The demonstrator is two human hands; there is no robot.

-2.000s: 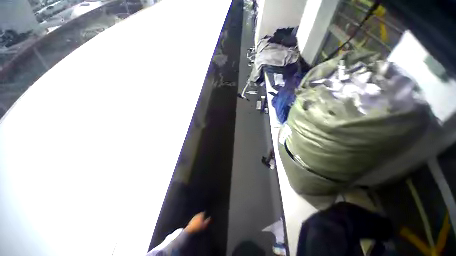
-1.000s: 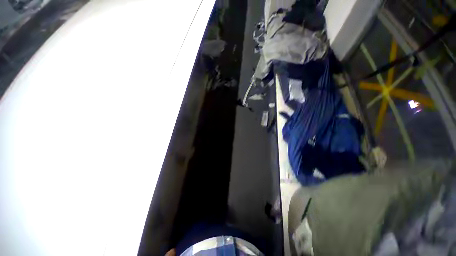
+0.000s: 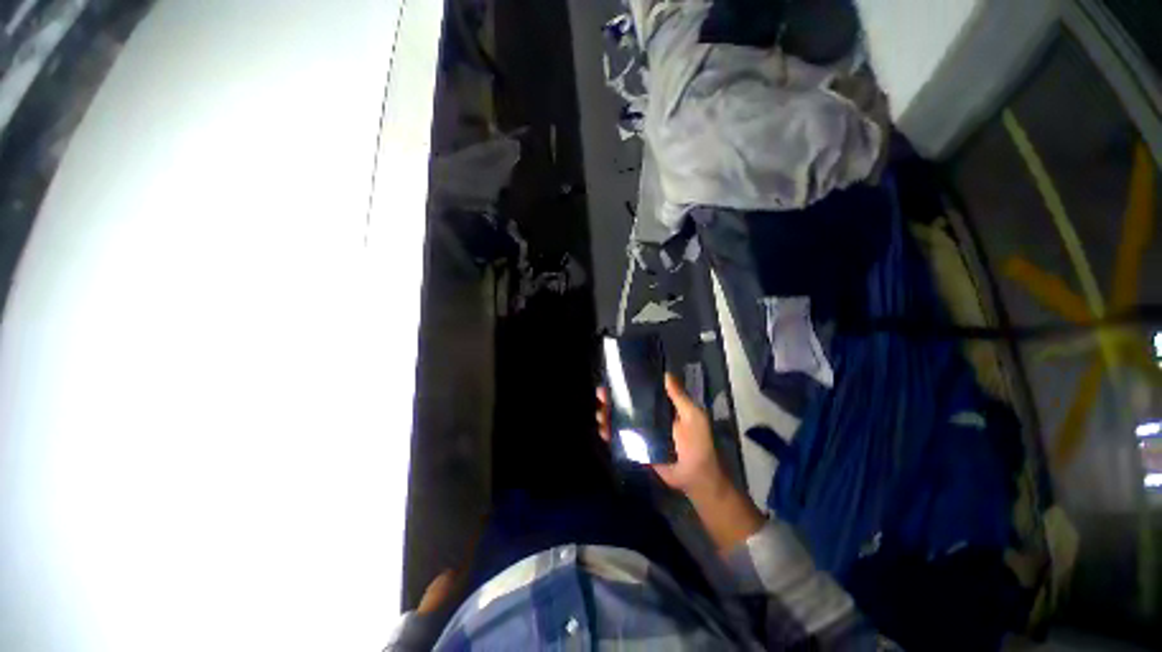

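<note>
A black smartphone (image 3: 640,405) with bright reflections on its dark face is in my right hand (image 3: 691,439), in front of my body over the aisle. My right fingers wrap its two long sides. My left hand (image 3: 440,592) is low at the table's edge, small, blurred and partly hidden; its fingers cannot be made out. The long white-topped table (image 3: 229,357) is on the left, its surface overexposed, with a thin dark line near its right edge.
Blue bundles (image 3: 892,420) and a grey-beige cloth heap (image 3: 765,127) lie on the side bench at right. Pale scraps (image 3: 548,274) lie along the dark aisle. A thin dark cord crosses at right, before a window-like panel with yellow and orange strips.
My right hand has come into view holding the smartphone. The view has moved along the aisle; the green sack has left the picture, and the blue bundles and grey cloth appear closer.
</note>
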